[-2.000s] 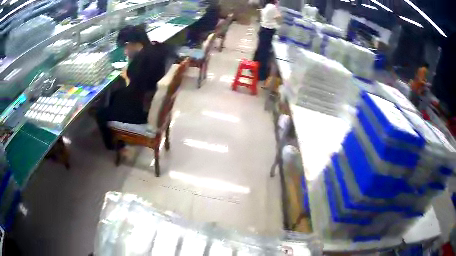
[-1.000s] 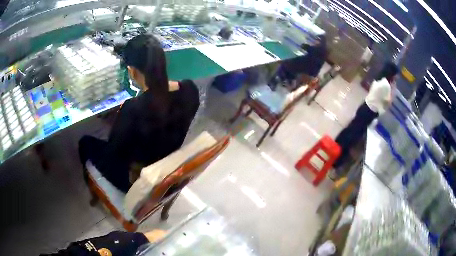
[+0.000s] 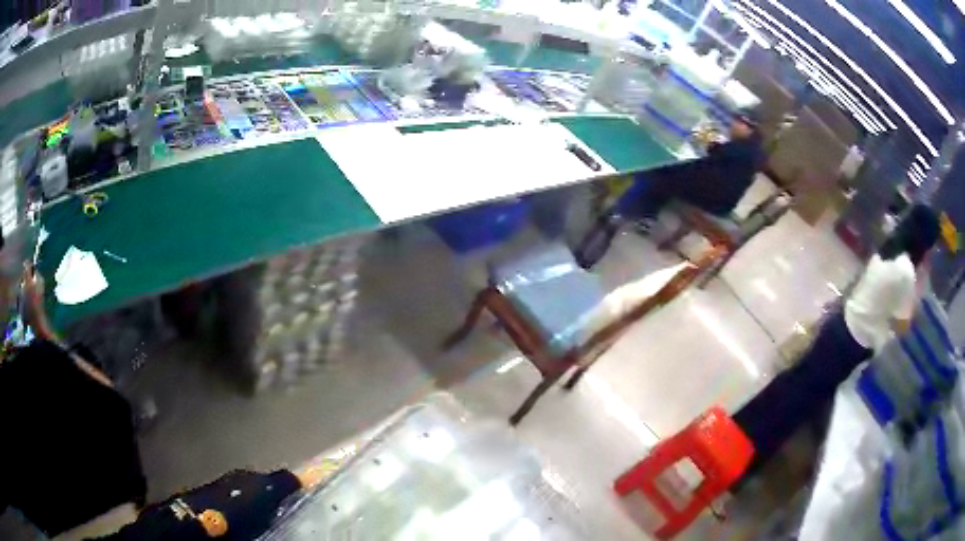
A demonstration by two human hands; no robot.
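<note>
A clear blister tray (image 3: 423, 486), blurred and shiny with whitish shapes in it, is at the bottom centre and is cut off by the lower edge. My left hand (image 3: 317, 472) shows as a small bit of skin at the end of a dark sleeve, against the tray's left edge. Its fingers are mostly hidden. My right hand is out of the picture.
A long bench (image 3: 233, 211) with green matting and a white sheet (image 3: 455, 164) runs across. An empty chair (image 3: 550, 301) and a red stool (image 3: 688, 470) stand on the floor. A person in white (image 3: 880, 296) stands right; others sit left and farther back. Blue-and-clear stacks (image 3: 915, 391) are at right.
The view has moved forward along the aisle. The seated person in black has shifted to the lower left edge; the empty chair and red stool appear nearer. The tray remains at the bottom.
</note>
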